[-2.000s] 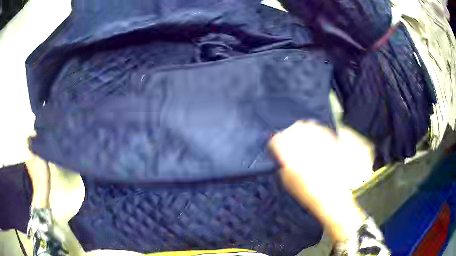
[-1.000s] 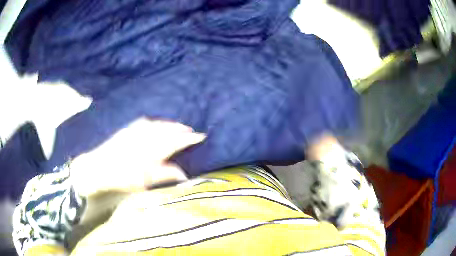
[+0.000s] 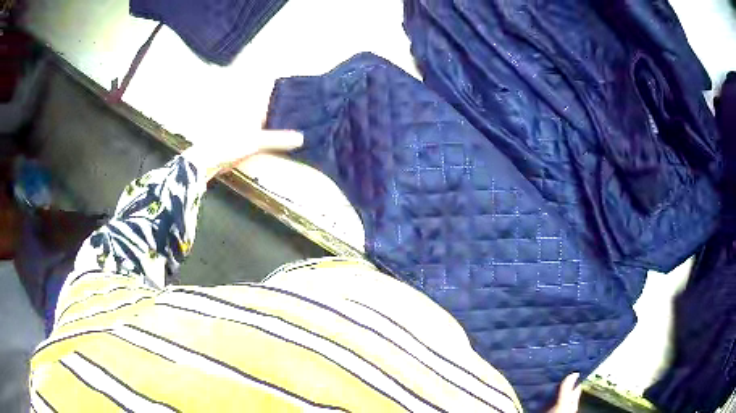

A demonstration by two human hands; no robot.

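A navy quilted panel [image 3: 468, 218] with square stitching lies flat across the table, running from upper middle to lower right. My left hand [image 3: 246, 149] is at its upper left corner, fingers on the edge; the hand is washed out by glare, so the grip is unclear. My right hand [image 3: 568, 395] shows only as fingertips at the panel's lower right edge, cut off by the picture's bottom. A loose, rumpled navy garment body [image 3: 565, 105] lies beyond the panel and touches it along its far side.
A navy stack [image 3: 211, 24] with layered edges is at the top left, with a dark red strip [image 3: 137, 63] reaching the table edge [image 3: 266, 206]. More dark navy cloth [image 3: 702, 331] is at the right. My striped yellow and white top fills the bottom.
The view has swung, and the table edge and left stack now show. The panel, earlier blurred and close to my body, now lies flat. My hands are at its two ends, farther apart.
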